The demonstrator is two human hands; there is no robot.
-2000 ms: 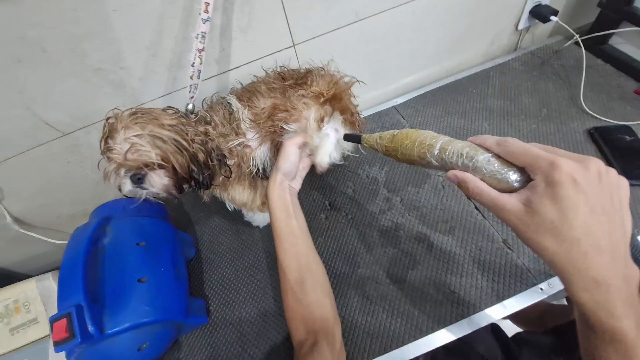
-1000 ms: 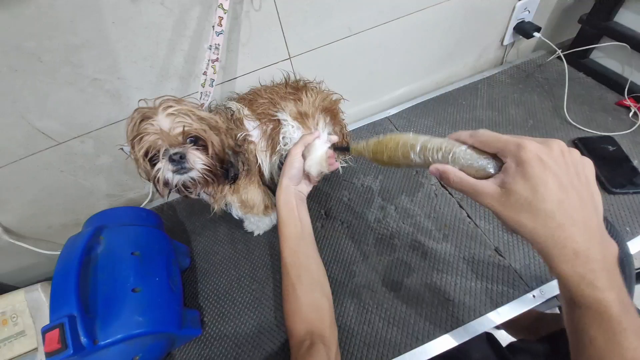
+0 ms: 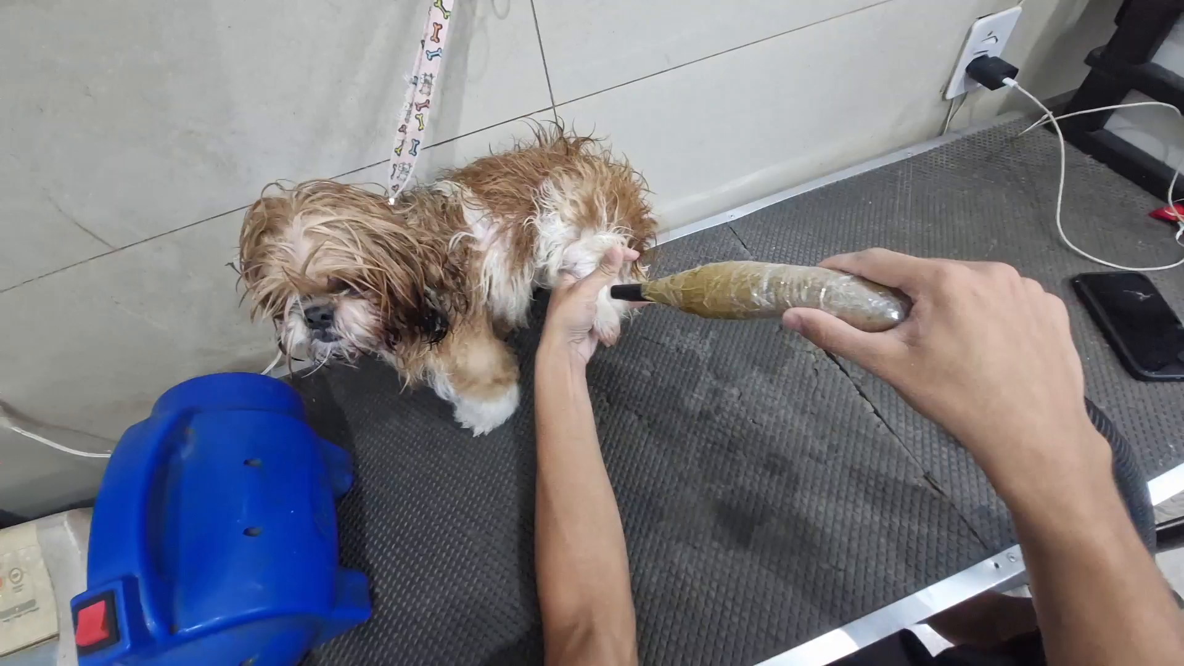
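Note:
A wet brown and white long-haired dog [image 3: 518, 213] stands on a dark textured rubber mat, its head lowered to the left. My left hand [image 3: 585, 301] is closed around one of its legs near the rear, the paw showing below the fingers. In my right hand [image 3: 962, 324] is a tape-wrapped dryer nozzle [image 3: 768, 291], whose black tip reaches the fur and my left hand. A dark ribbed hose [image 3: 1121, 462] shows behind my right wrist. From the dog's neck a pink leash with a bone print [image 3: 421, 102] runs upward.
A blue blower [image 3: 222, 518] with a red switch stands at the lower left. On the right of the rubber mat [image 3: 740, 490] lie a black phone [image 3: 1136, 324] and a white cable [image 3: 1064, 208] from a wall outlet [image 3: 985, 51]. A metal edge strip [image 3: 916, 606] borders the mat; a tiled wall is behind.
The dog's head, facing the camera one second ago, is now lowered. My left hand has moved from higher on the dog's hindquarters to hold a leg, with the nozzle tip still close by.

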